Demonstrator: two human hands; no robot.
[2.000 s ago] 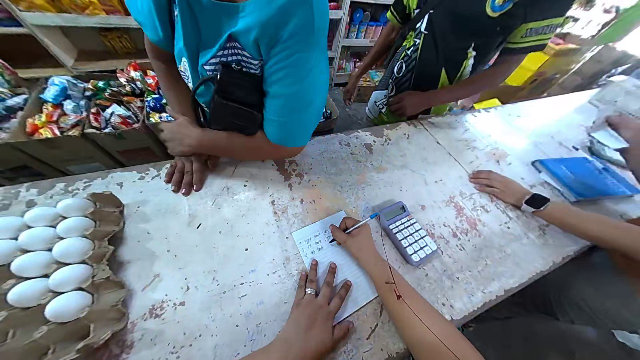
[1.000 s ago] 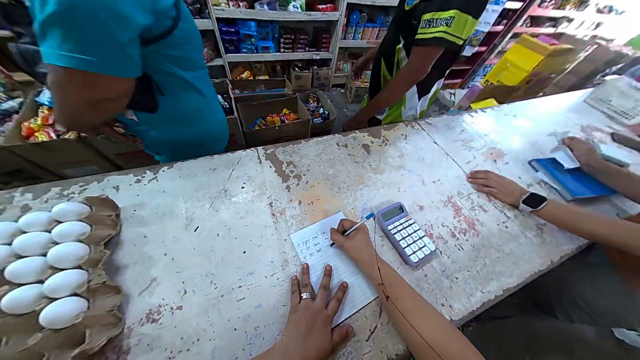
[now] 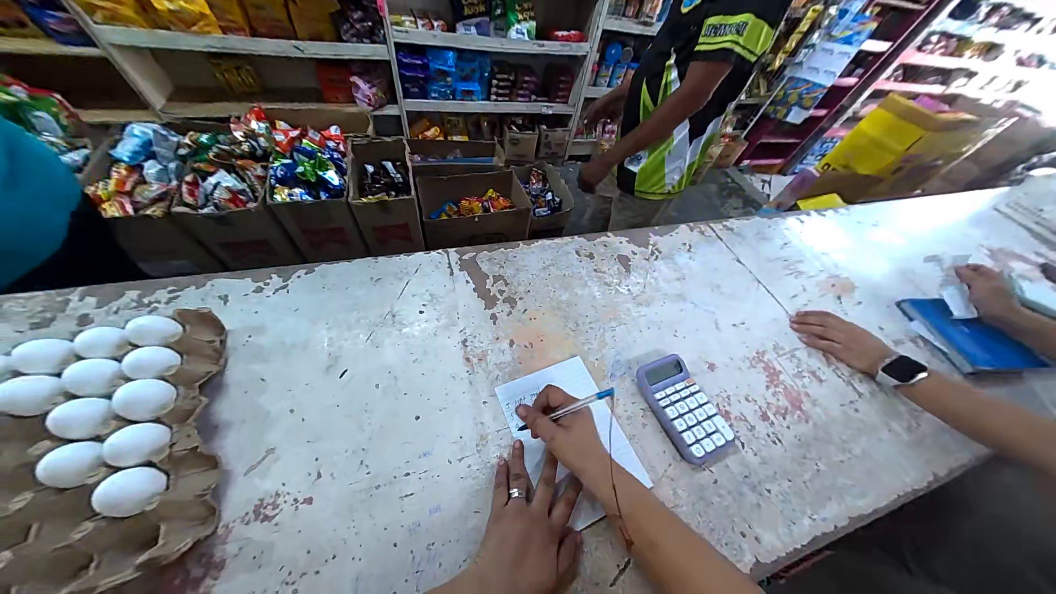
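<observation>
My right hand (image 3: 565, 429) grips a blue-capped ballpoint pen (image 3: 569, 408), its tip on a sheet of lined paper (image 3: 590, 375) that bears handwriting. Flat on the lower left part of the sheet lies my left hand (image 3: 528, 528), fingers spread, a ring on one finger. A purple calculator (image 3: 686, 408) with white keys rests on the worn, white-painted counter (image 3: 346, 412), just right of the paper. A red cord runs along my right wrist.
At the left is a cardboard egg tray (image 3: 194, 396) with several white eggs. On the right, a co-worker's watch-wearing hand (image 3: 841, 340) and another hand (image 3: 986, 293) are near a blue notebook (image 3: 973, 334). Beyond the counter are boxes of wrapped sweets (image 3: 474, 205), shelves and two people.
The person in the blue-green shirt has moved left, off the counter, nearly out of view. The person in black and green has moved too. My hands stay on the paper.
</observation>
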